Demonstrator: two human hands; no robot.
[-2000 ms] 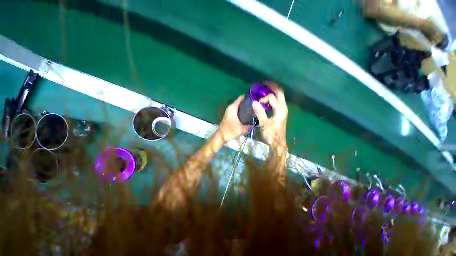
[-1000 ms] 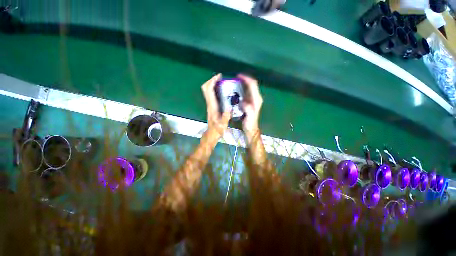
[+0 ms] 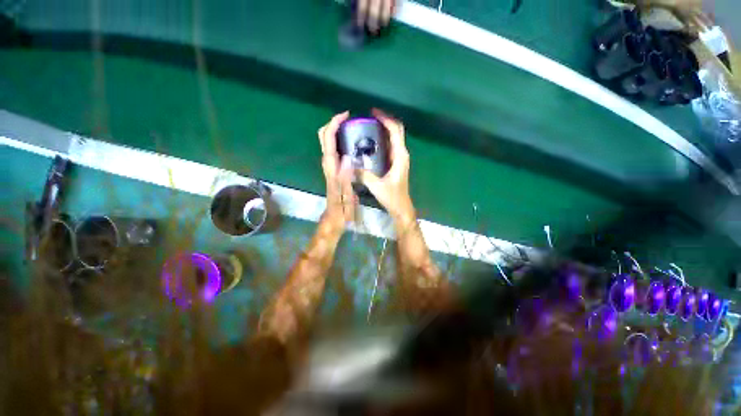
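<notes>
A dark grey lamp housing (image 3: 363, 140) with a thin purple rim at its far end is held upright over the green belt. A dark round lug shows on its side. My left hand (image 3: 335, 166) holds its left side and my right hand (image 3: 393, 175) holds its right side. A thin lead wire (image 3: 375, 280) runs down below my hands. A purple reflector assembly (image 3: 192, 279) lies on the worktop at left. An open housing (image 3: 240, 210) with a pale ring inside stands by the white rail.
Purple reflector assemblies (image 3: 622, 292) stand in rows at right. More housings (image 3: 96, 241) and slim black bars (image 3: 54, 191) are at left. Another person's hand (image 3: 374, 13) holds a dark part at the far rail. Black parts (image 3: 646, 61) lie at top right. Hair and a blurred grey-white shape cover the bottom.
Since the first frame, my hands have moved left and now grip the housing from both sides, its lug facing me. Another person's hand has appeared at the top, and a dark blur at lower right.
</notes>
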